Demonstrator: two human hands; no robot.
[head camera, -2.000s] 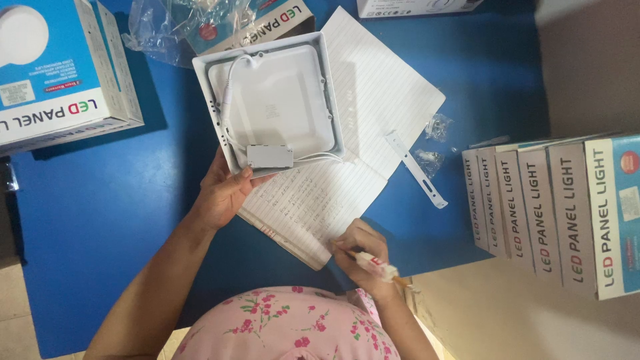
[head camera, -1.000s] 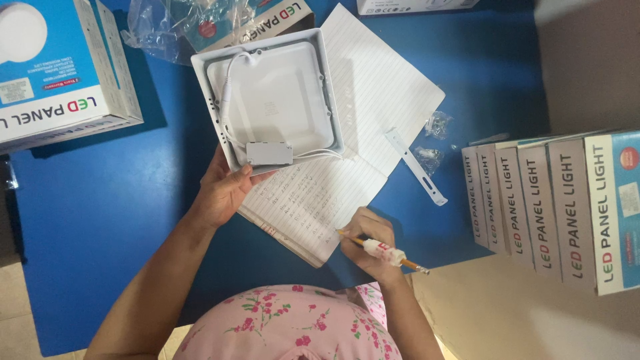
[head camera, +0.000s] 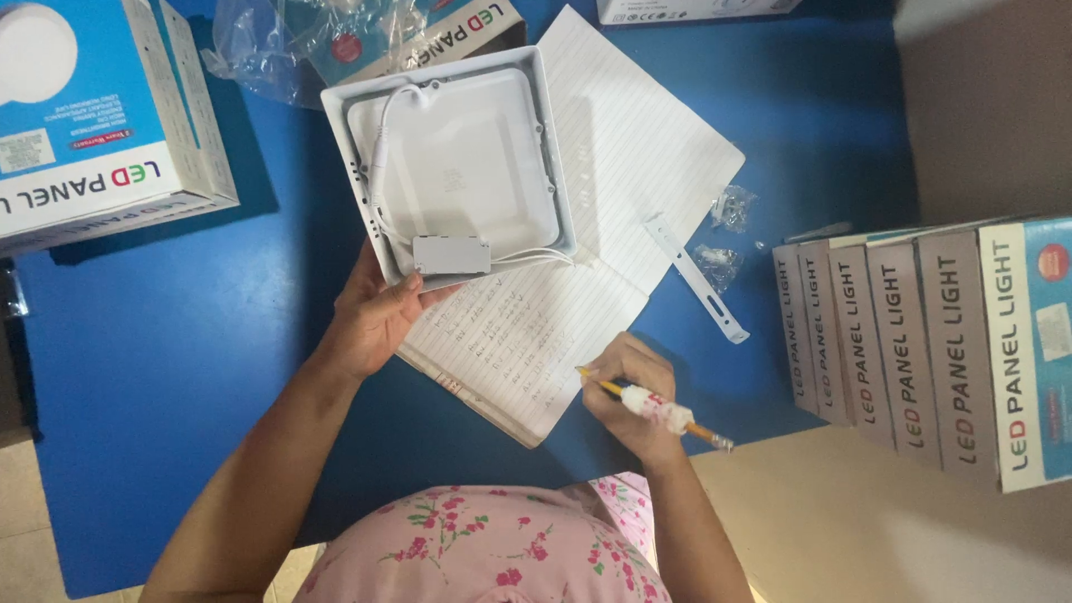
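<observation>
My left hand (head camera: 377, 322) grips the lower edge of a square white LED panel light (head camera: 456, 159), its back facing up, with the thumb near a small grey driver box (head camera: 452, 255) and white wires. The panel is over part of an open lined notebook (head camera: 641, 126), whose lower page bears rows of handwriting. My right hand (head camera: 632, 394) holds a yellow pencil (head camera: 712, 436) with a white wrapping around its middle; the pencil's tip is at the right edge of the written page. A slotted white metal bracket (head camera: 699, 280) lies to the right, its upper end on the notebook.
Small clear plastic bags of hardware (head camera: 734, 208) lie beside the bracket. LED panel light boxes (head camera: 888, 335) stand in a row at the right. More boxes (head camera: 84, 201) are at the upper left. Crumpled clear plastic (head camera: 276, 50) lies on a box behind the panel, on the blue table (head camera: 193, 352).
My right hand has shifted slightly, and the pencil's back end has swung out to the right since the first frame. My left hand and the panel have stayed almost in place.
</observation>
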